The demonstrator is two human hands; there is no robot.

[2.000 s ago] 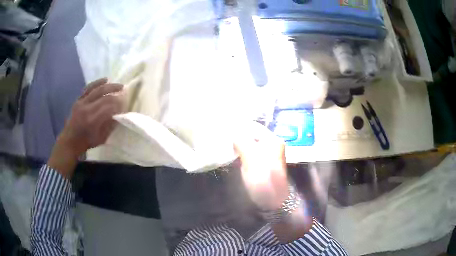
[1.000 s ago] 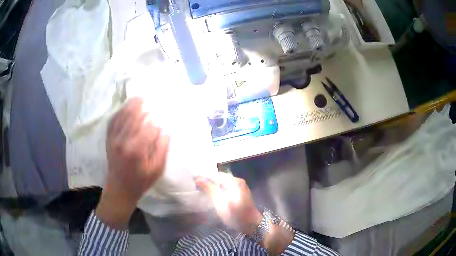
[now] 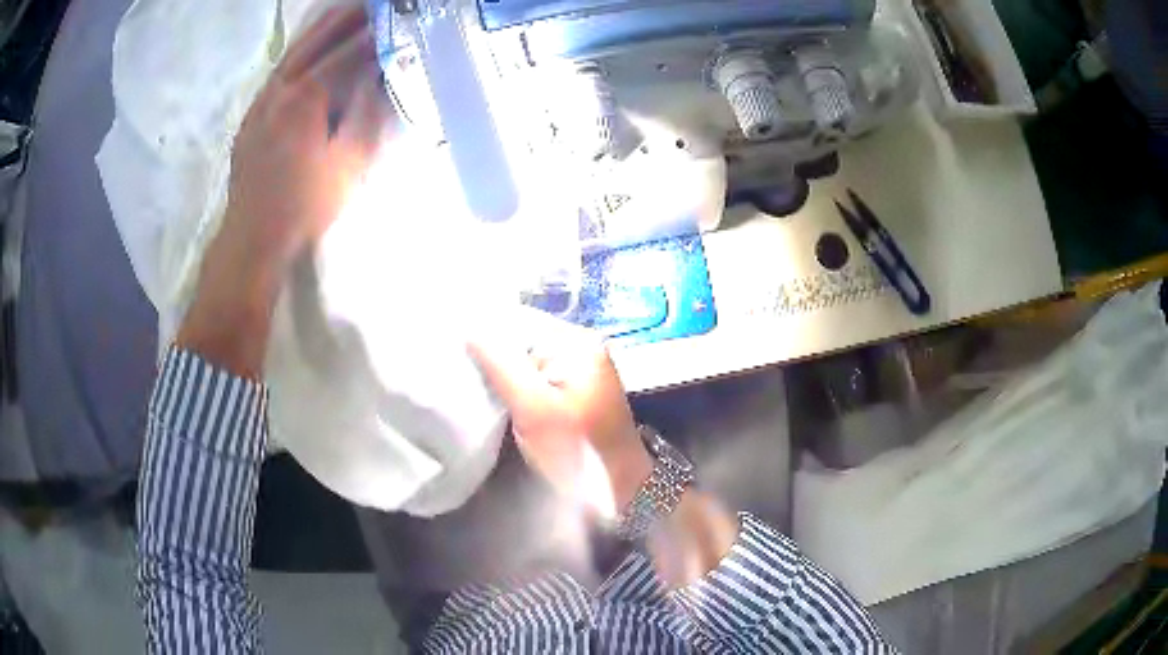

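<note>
A white garment piece (image 3: pixel 372 371) lies on the machine table left of the needle area and hangs over its front edge. Lamp glare washes out much of it. My right hand (image 3: pixel 557 384) pinches the cloth's edge just in front of the needle area, beside the blue plate (image 3: pixel 653 288). My left hand (image 3: pixel 314 122) is further back on the left, over the cloth; its fingers are blurred and partly lost in glare, so its grip cannot be told. The blue and white overlock machine (image 3: pixel 679 39) stands behind.
Thread snips (image 3: pixel 886 253) lie on the table (image 3: pixel 980 243) right of the blue plate. A white tray (image 3: pixel 1012 96) is at the machine's right end. White cloth (image 3: pixel 999 461) lies at right below the table. Grey-purple cloth (image 3: pixel 77 256) drapes at left.
Both hands were nearer the table's front edge a second ago. My left hand has moved back and left; my right hand has moved up towards the needle with the cloth edge.
</note>
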